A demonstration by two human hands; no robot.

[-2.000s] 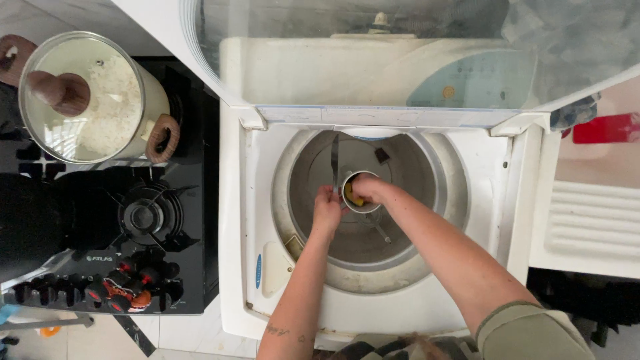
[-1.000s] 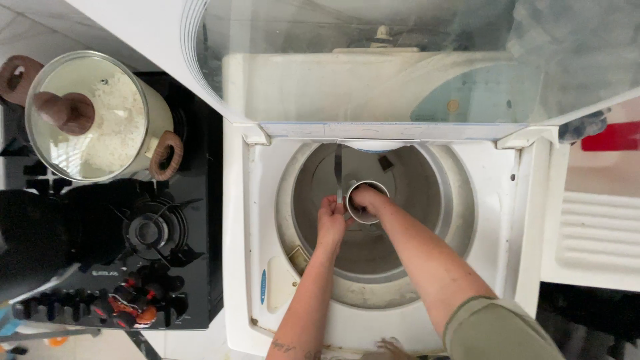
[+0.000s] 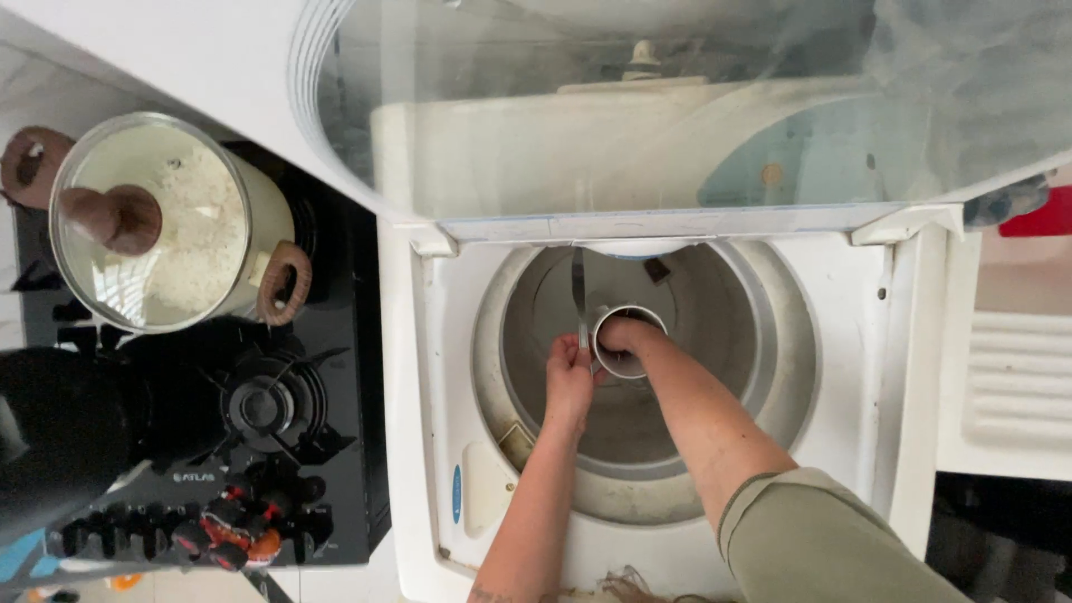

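Note:
A top-loading washing machine [image 3: 854, 360] stands with its lid raised over a round metal drum [image 3: 712, 402]. My left hand [image 3: 572, 377] is closed around the lower end of a table knife [image 3: 579, 289], whose blade points toward the back, and its fingers are against the side of the central agitator column [image 3: 596, 352]. My right hand [image 3: 624, 332] reaches down into the column's round opening; its fingertips are hidden, so whether they hold anything cannot be seen. A small dark piece [image 3: 657, 269] lies in the drum behind the column.
At left, a black gas stove [image 3: 352, 419] bears a lidded pot [image 3: 272, 201] with wooden handles and a large black vessel [image 3: 59, 427]. The transparent lid [image 3: 519, 159] rises behind the drum. A ribbed white washboard sink [image 3: 1022, 377] is at right, with a red object [image 3: 1038, 213] behind.
Something yellow seen in the column's opening beside my right hand two seconds ago is no longer visible. My right hand has gone deeper into the opening. My left hand keeps the knife.

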